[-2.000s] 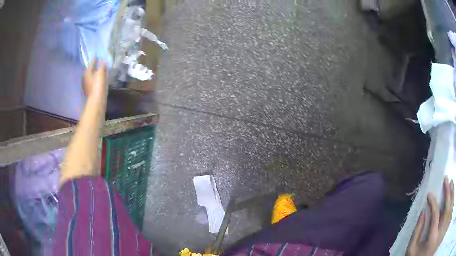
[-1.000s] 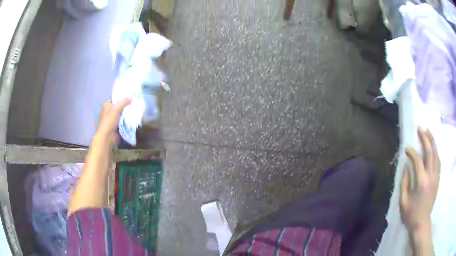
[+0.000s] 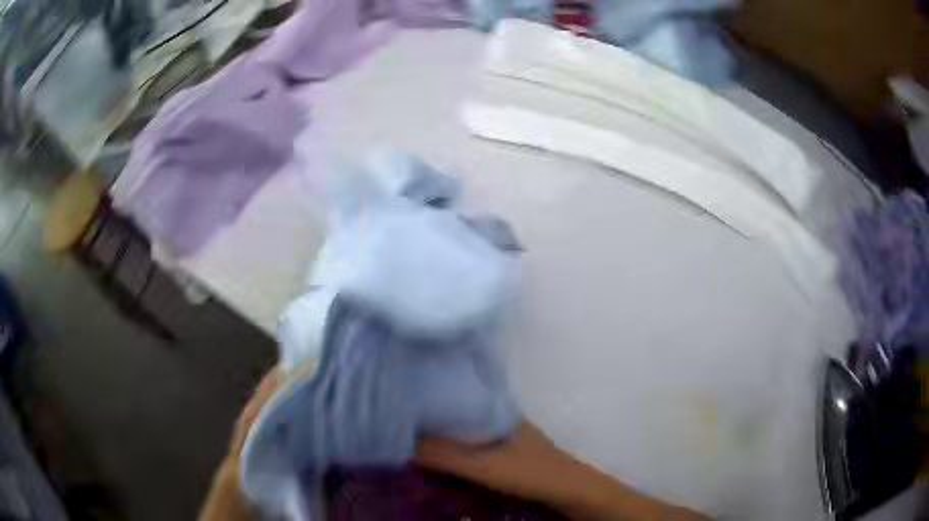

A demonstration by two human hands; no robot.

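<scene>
A bundle of folded light-blue cut pieces (image 3: pixel 407 356) is held over the near left part of the white pressing table (image 3: pixel 611 356), blurred by motion. My left hand (image 3: pixel 255 407) is at the bundle's lower left side, mostly hidden behind it. My right hand (image 3: pixel 489 453) grips the bundle's lower right side, its fingertips hidden by the cloth. Any tie round the bundle cannot be made out.
White interlining strips (image 3: pixel 632 153) lie at the table's far side. A lilac heap (image 3: pixel 224 142) lies at the left. The iron (image 3: pixel 840 438) stands at the right edge, beside purple scraps (image 3: pixel 896 265). A wooden stool (image 3: pixel 76 214) stands left.
The view has turned from the floor and shelf to the table. The light-blue pieces in my left hand have come over the table, and my right hand now holds them too.
</scene>
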